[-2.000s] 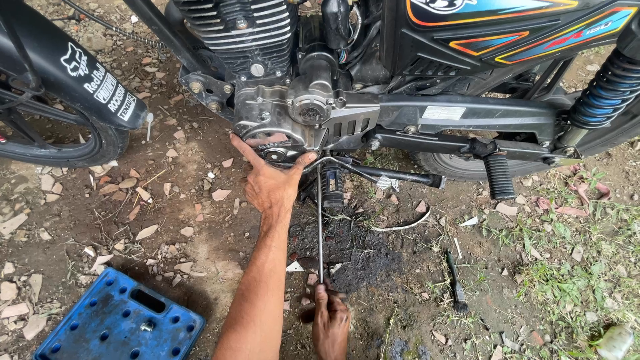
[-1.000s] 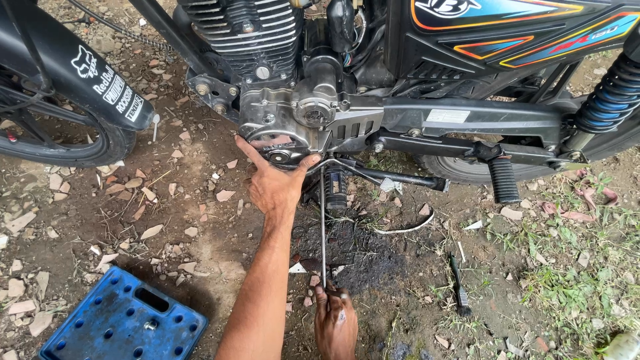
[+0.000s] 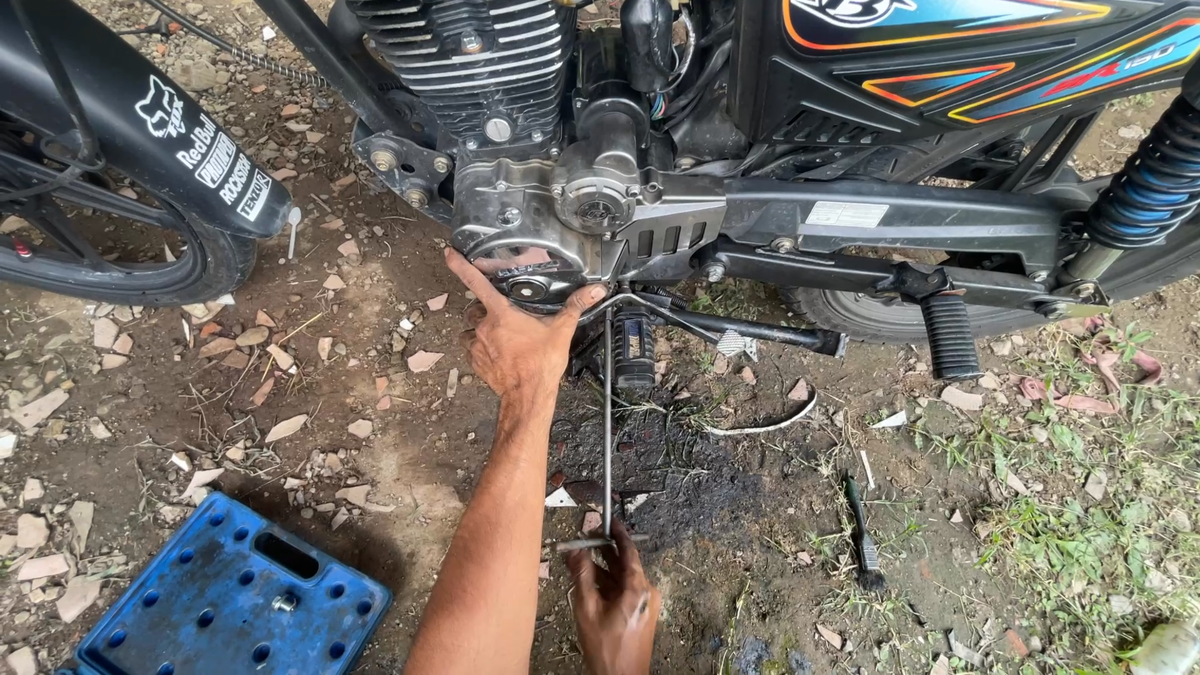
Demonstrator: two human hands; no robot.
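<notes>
My left hand (image 3: pixel 520 337) is spread against the lower edge of the motorcycle's round engine side cover (image 3: pixel 525 267), index finger and thumb on the metal. In my right hand (image 3: pixel 609 595) is the crossbar end of a long T-handle wrench (image 3: pixel 607 422). Its shaft runs up to the underside of the engine beside the cover, where its tip is hidden. The finned engine cylinder (image 3: pixel 469 75) rises above the cover. A rubber foot peg (image 3: pixel 635 347) lies just right of the shaft.
A blue plastic stool (image 3: pixel 225 600) with a small bolt (image 3: pixel 284 603) on it stands at lower left. A black brush (image 3: pixel 861 534) lies on the dirt at right. The gear or stand lever (image 3: pixel 778 333), front wheel (image 3: pixel 216 267) and rear foot peg (image 3: pixel 950 333) surround the work area.
The wrench's crossbar now shows crosswise at my right hand, whose fingers have shifted around it. My left hand stays on the cover.
</notes>
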